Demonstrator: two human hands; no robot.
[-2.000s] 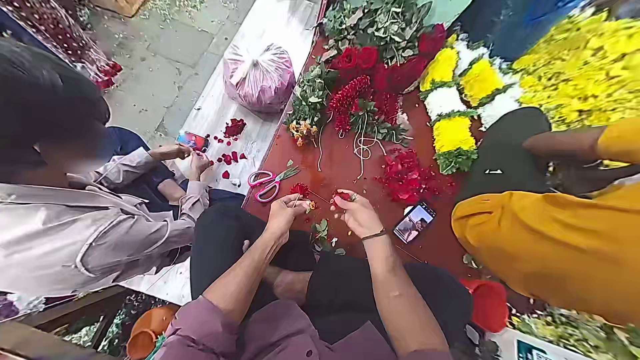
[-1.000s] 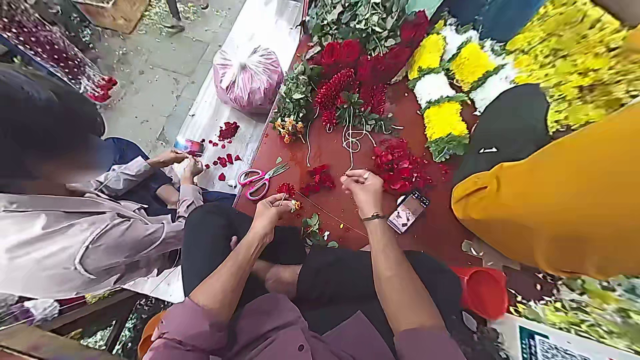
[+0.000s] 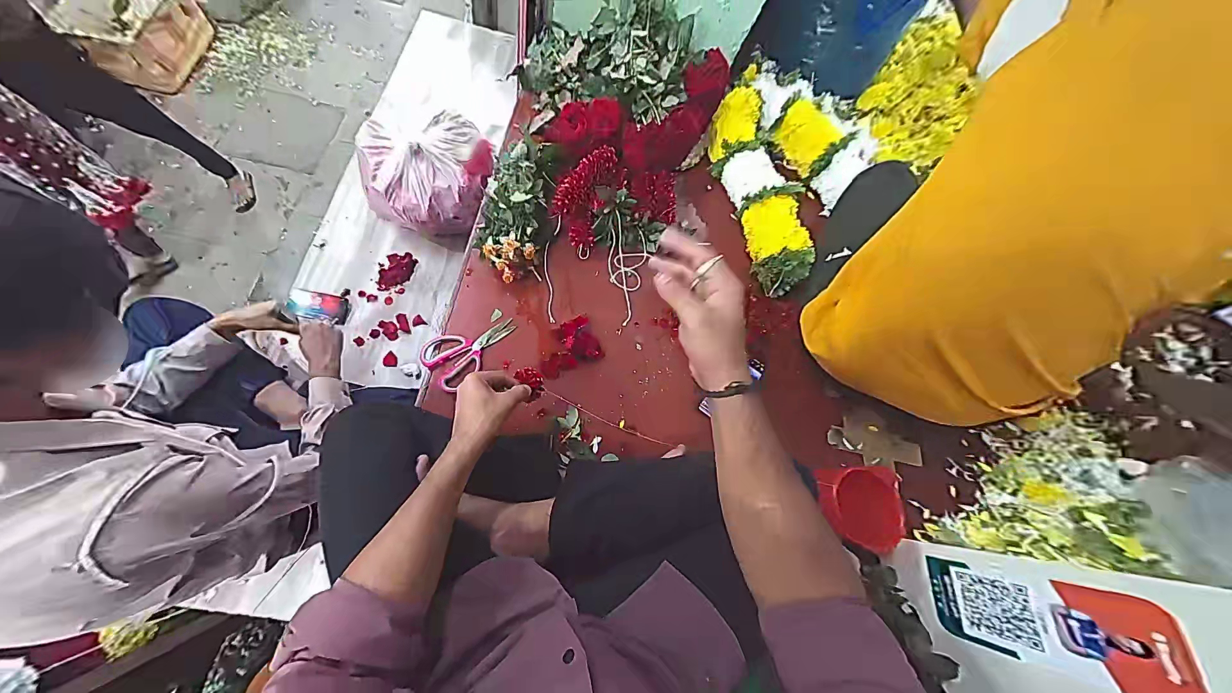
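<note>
My left hand (image 3: 489, 409) pinches a small bunch of red petals (image 3: 528, 381) on a thin thread (image 3: 606, 422), which runs right along the red surface. My right hand (image 3: 701, 303), wearing a ring, is raised with its fingers apart over the surface, and no held thing shows in it. Pink-handled scissors (image 3: 462, 356) lie partly spread just above my left hand. Between the hands, a little farther off, is a loose pile of red petals (image 3: 575, 346). A phone (image 3: 707, 406) is mostly hidden under my right wrist. Green leaves (image 3: 572, 433) lie by my knees.
Red flowers (image 3: 616, 144) with white strings and greenery lie ahead. Yellow and white flower garlands (image 3: 776, 226) are beyond my right hand. A tied plastic bag (image 3: 423, 178) stands on the white board. People sit close on both sides. A red cup (image 3: 861, 508) is near my right elbow.
My right hand has moved up and away from my left hand, its fingers now spread, and it covers most of the phone. The person in yellow leans farther in. Someone's leg has appeared at upper left.
</note>
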